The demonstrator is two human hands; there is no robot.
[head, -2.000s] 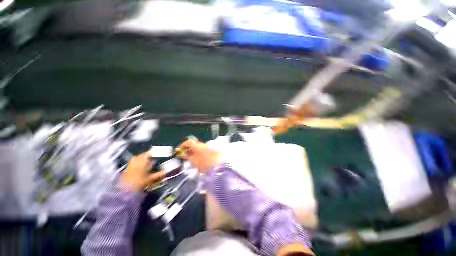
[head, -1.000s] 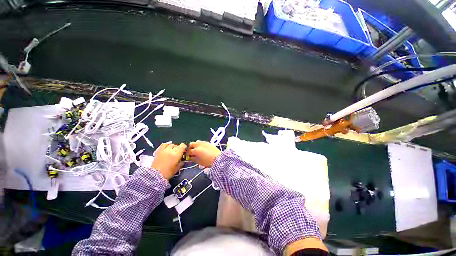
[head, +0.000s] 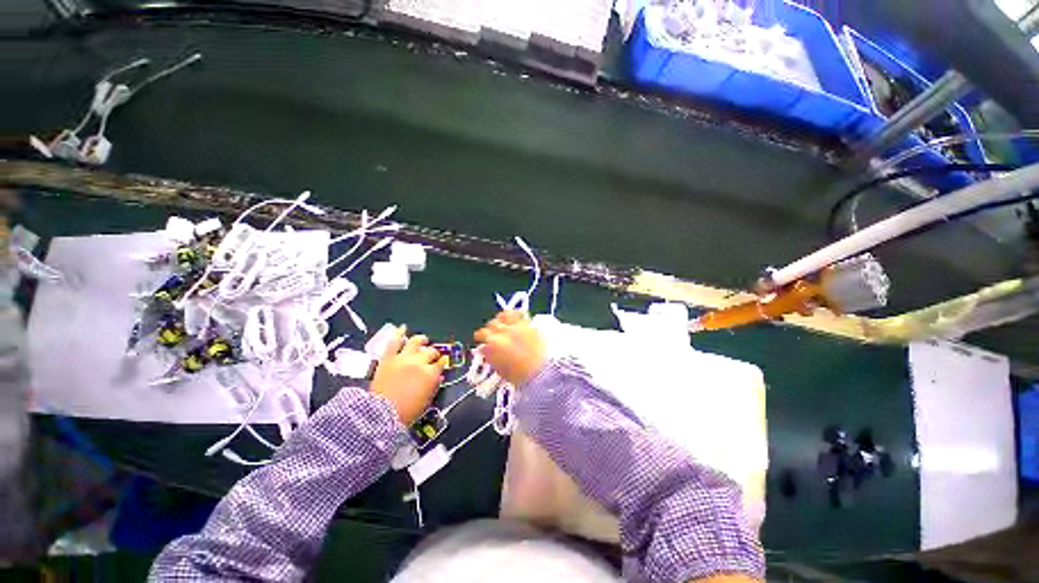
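My left hand is at the centre of the bench, its fingertips on a small circuit board with black and yellow parts. My right hand is just right of it, fingers bent over a white output cord; its grip is partly hidden. Below the hands lie another circuit board and a white adapter housing with a cord. Two white housings lie beyond my left hand. A pile of corded circuit boards lies at the left on a white sheet.
A cream-white pad lies under my right forearm. An orange-handled tool lies beyond it. Small black parts and a white sheet are at right. Corded adapters lie on the belt. A blue bin is beyond.
My hands, together before, are now apart, with the circuit board showing between them. The view has shifted slightly. More corded adapters show on the belt at far left.
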